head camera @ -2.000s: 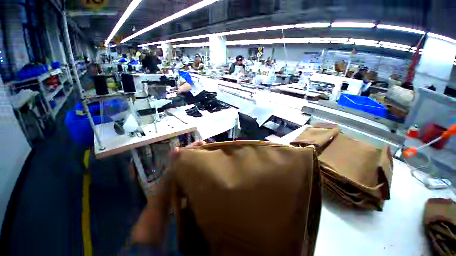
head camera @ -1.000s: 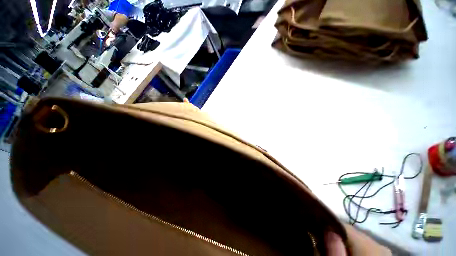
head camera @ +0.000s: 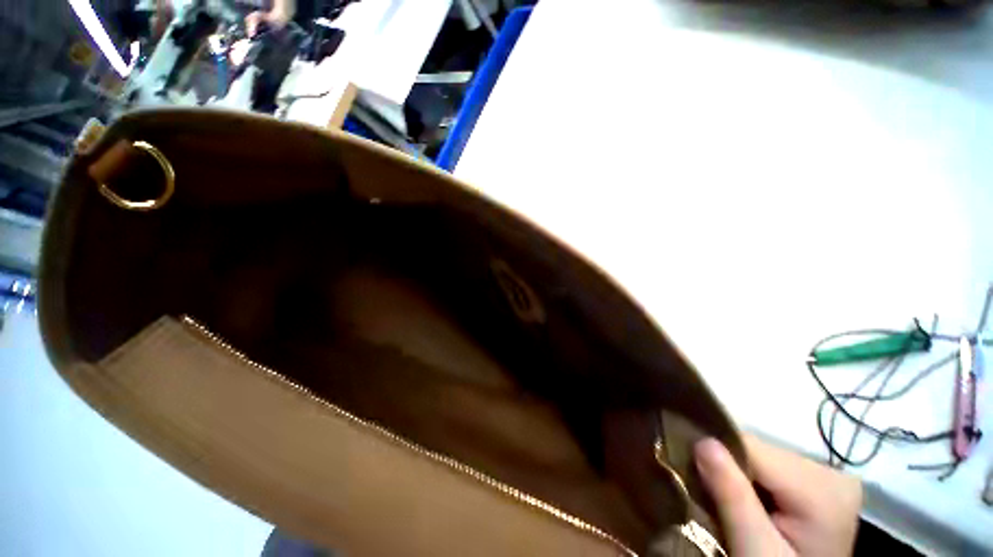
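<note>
A brown handbag (head camera: 327, 468) fills the lower left and middle, its mouth open towards me. A gold zipper (head camera: 436, 459) runs along the lighter inner pocket. A gold D-ring (head camera: 166, 180) hangs on a brown tab at the mouth's upper left corner. A small oval patch (head camera: 517, 292) shows on the dark inner wall. My right hand (head camera: 789, 503) grips the bag's lower right corner, with fingers inside the mouth beside a gold zipper end (head camera: 697, 535). My left hand is not in view.
A green-handled awl (head camera: 871, 348) and pink-handled snips (head camera: 965, 403) lie with tangled black cord on the white table (head camera: 697, 185) at right. A blue crate edge (head camera: 479, 93) stands beyond the table's far left edge. Sewing stations are blurred at upper left.
The view has swung down from the workshop to the bag's inside. The bag's mouth has opened wider, its interior is brighter, and more of my right hand shows. The folded bag stack has moved out upward.
</note>
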